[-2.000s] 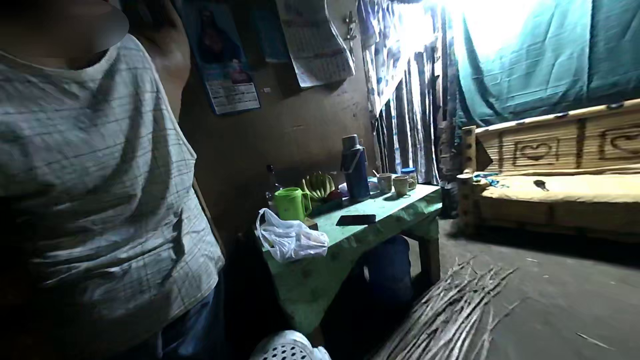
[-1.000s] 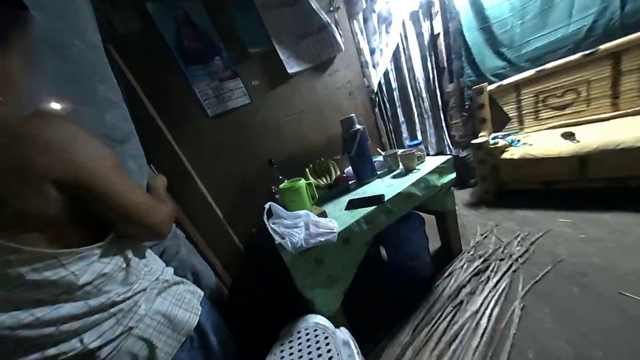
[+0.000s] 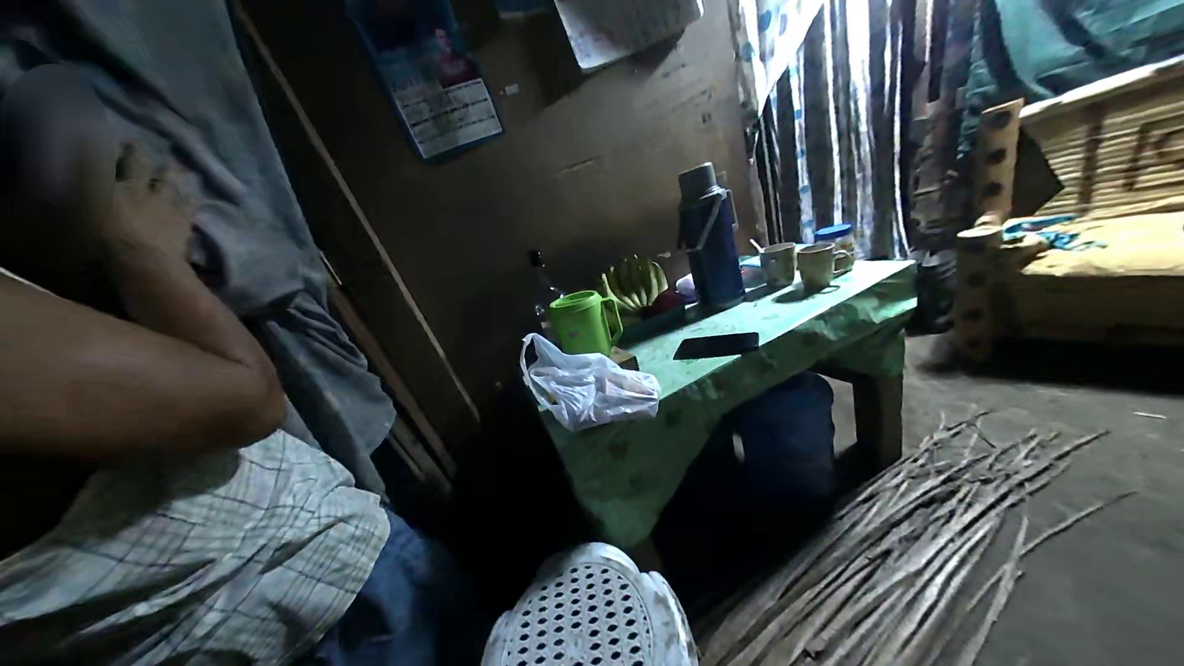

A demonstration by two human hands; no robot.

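Neither my left hand nor my right hand is in view. At the left another person, partly cut off by the frame, stands close with a bare arm [image 3: 139, 379] bent and a hand [image 3: 148, 203] raised beside grey cloth [image 3: 250, 250]. Light checked cloth [image 3: 231, 546] hangs about this person's waist above blue jeans. On a green-covered table [image 3: 786, 324] are a white plastic bag [image 3: 592, 384], a lime-green mug [image 3: 581, 324], bananas [image 3: 636, 282], a dark phone-like slab [image 3: 717, 346], a blue vacuum flask [image 3: 710, 245] and two cups [image 3: 817, 266].
A white perforated plastic stool or chair [image 3: 587, 615] stands low at the centre. Right of it a bundle of thin sticks [image 3: 888, 555] lies on the floor. A bamboo bench [image 3: 1101, 268] with a yellow cover is at the far right. Calendars [image 3: 453, 111] hang on the brown wall.
The other person's arm has moved from overhead to a bent position, with the hand now up by the grey cloth. The checked cloth sits lower, at the waist. The view has tilted.
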